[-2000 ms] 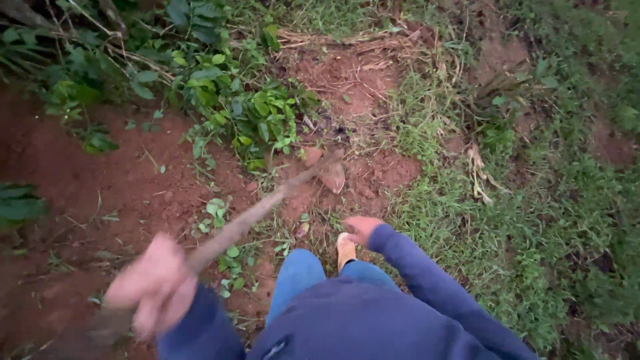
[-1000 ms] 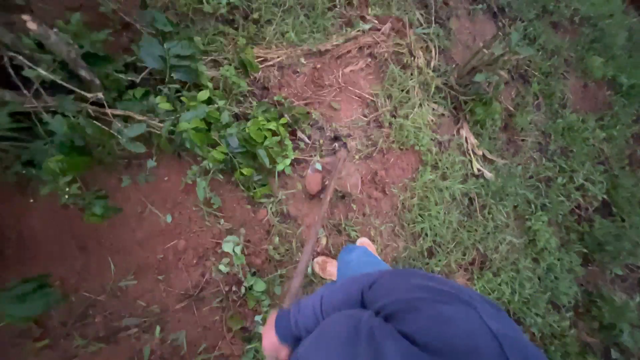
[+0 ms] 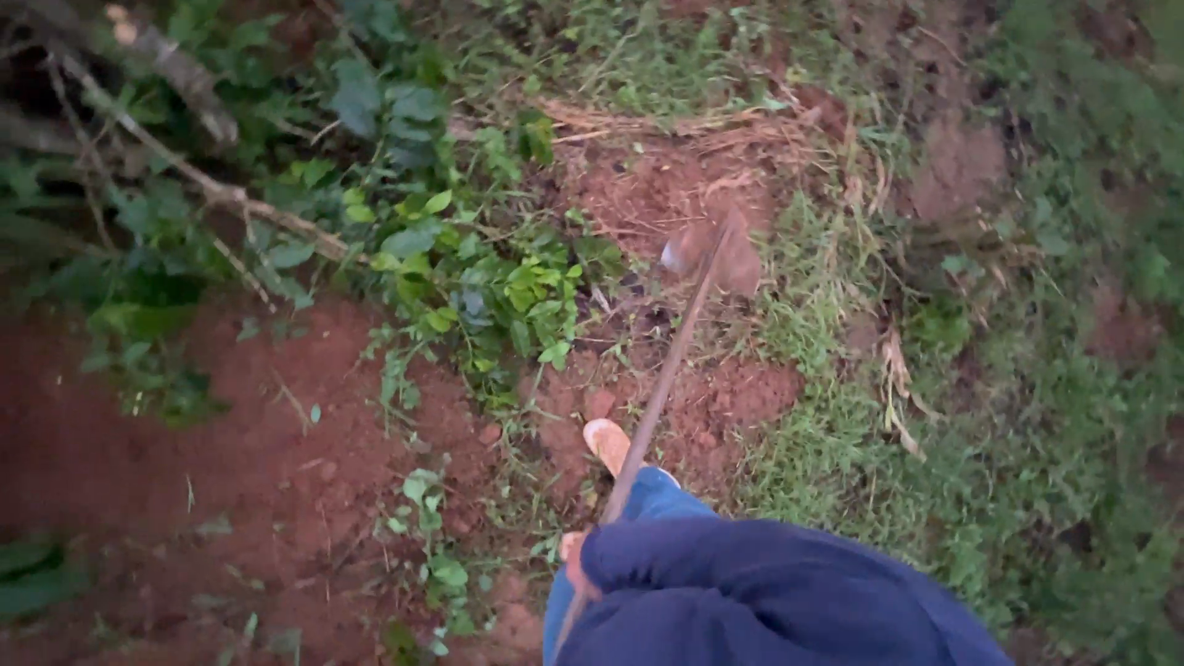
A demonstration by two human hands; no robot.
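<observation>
A hand at the lower centre, apparently my right hand (image 3: 575, 560), is closed around the long wooden handle of a hoe (image 3: 668, 379). Its dark blue sleeve (image 3: 684, 555) reaches in from the right. The handle slants up and slightly right to the blurred hoe head (image 3: 731, 259), which is over reddish soil (image 3: 647, 190) below a strip of dry straw. Whether the blade touches the ground cannot be told. My left hand is not in view. Part of the handle shows below the visible hand.
A tan shoe (image 3: 608, 444) and blue trousers (image 3: 661, 495) are beside the handle. Leafy green plants (image 3: 518, 287) and a bare branch (image 3: 222, 194) are at the left, above red soil (image 3: 231, 481). Grass (image 3: 934, 481) covers the right side, with dry leaves (image 3: 897, 379) on it.
The hoe head has moved forward and to the right since one second ago. My left hand, on the handle two seconds ago, is out of view. My right hand, then off the handle, appears to grip it.
</observation>
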